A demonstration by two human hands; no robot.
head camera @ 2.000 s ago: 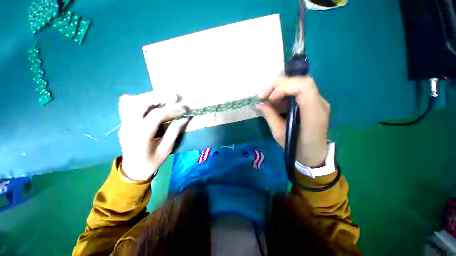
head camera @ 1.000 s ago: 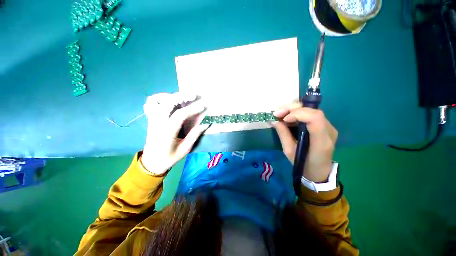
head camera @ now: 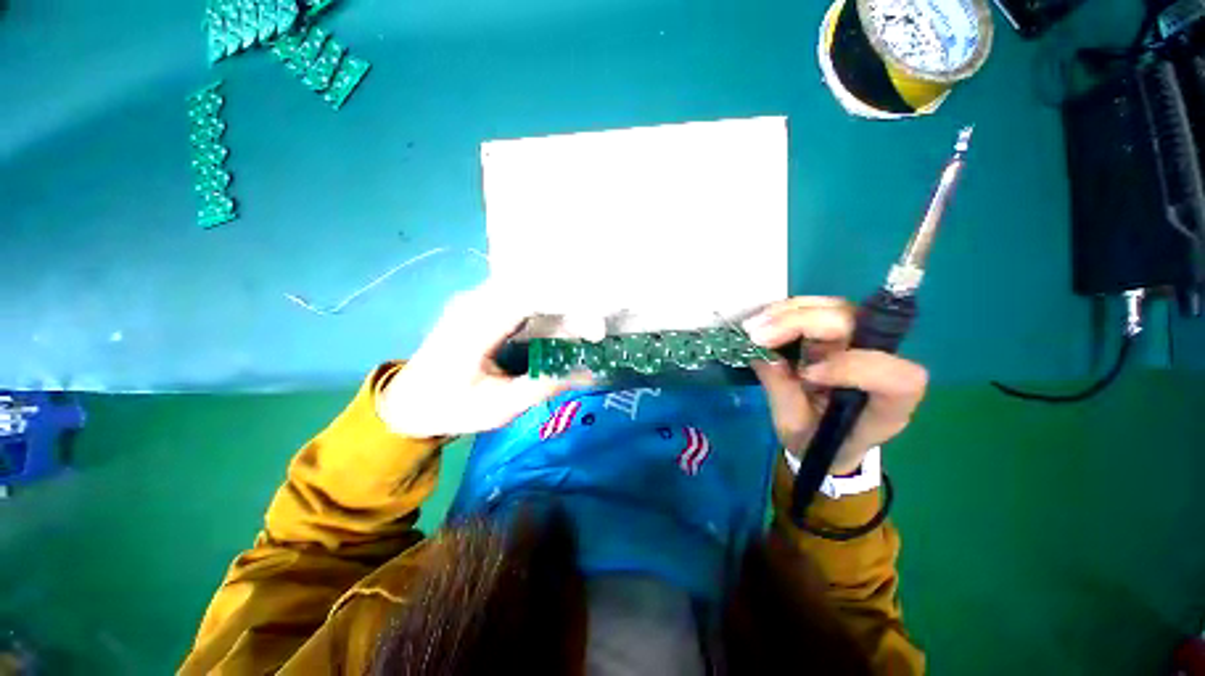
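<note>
A green PCB panel strip (head camera: 650,353) is held level between my two hands at the near edge of the white work board (head camera: 637,218). My left hand (head camera: 473,354) grips its left end. My right hand (head camera: 846,370) pinches its right end and also holds the soldering iron (head camera: 930,218), black handle down and tip pointing up and right, away from the strip. A thin solder wire (head camera: 383,275) trails left from my left hand over the mat.
Green strips (head camera: 212,156) lie at the upper left. A yellow-and-black round pot (head camera: 912,53) stands at the top right. A black soldering station (head camera: 1123,185) with a plugged cable is at the right. A blue bin (head camera: 40,439) is at the far left.
The strip is lifted off the board's surface and brought nearer to me, its parts now facing up more clearly. The iron's tip has swung right, away from the pot.
</note>
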